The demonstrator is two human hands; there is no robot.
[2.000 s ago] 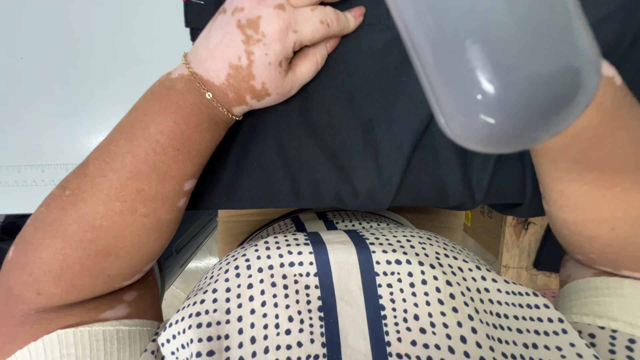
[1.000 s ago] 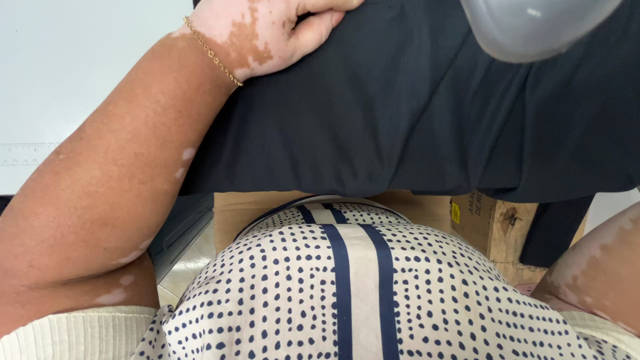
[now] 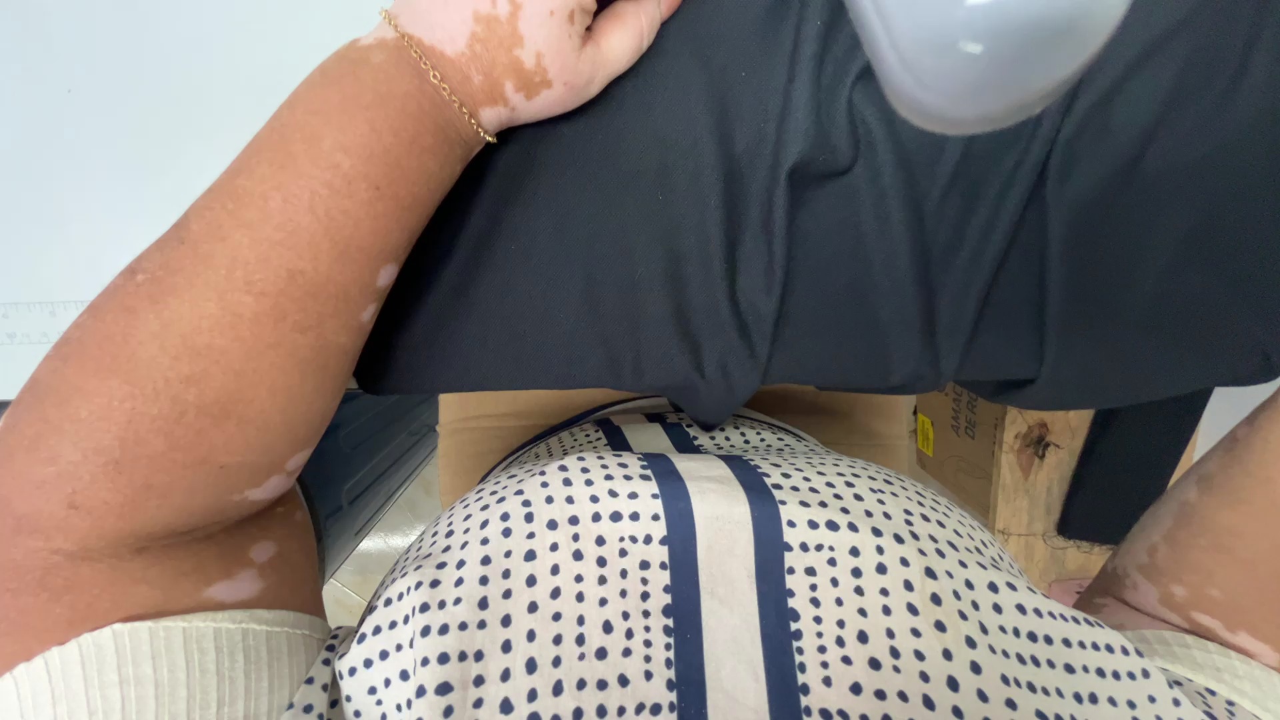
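My left hand lies at the top edge of the view, on the dark navy cloth; its fingertips are cut off, so I cannot tell whether it grips the fabric. A thin gold chain bracelet circles that wrist. The cloth covers the near edge of the work surface and hangs in folds at its front. At the top right, a smooth, translucent grey rounded object is above the cloth, only partly in the frame. My right hand is out of view; only part of the right arm shows at the right edge.
A white tabletop with ruler markings extends at the left, partly beneath my forearm. Below the table edge are a cardboard box bearing writing, a wooden piece and a dark container. My dotted garment is close to the cloth's front edge.
The grey rounded object reached much lower over the cloth two seconds ago. The cloth's front edge now has a pointed fold hanging at its middle.
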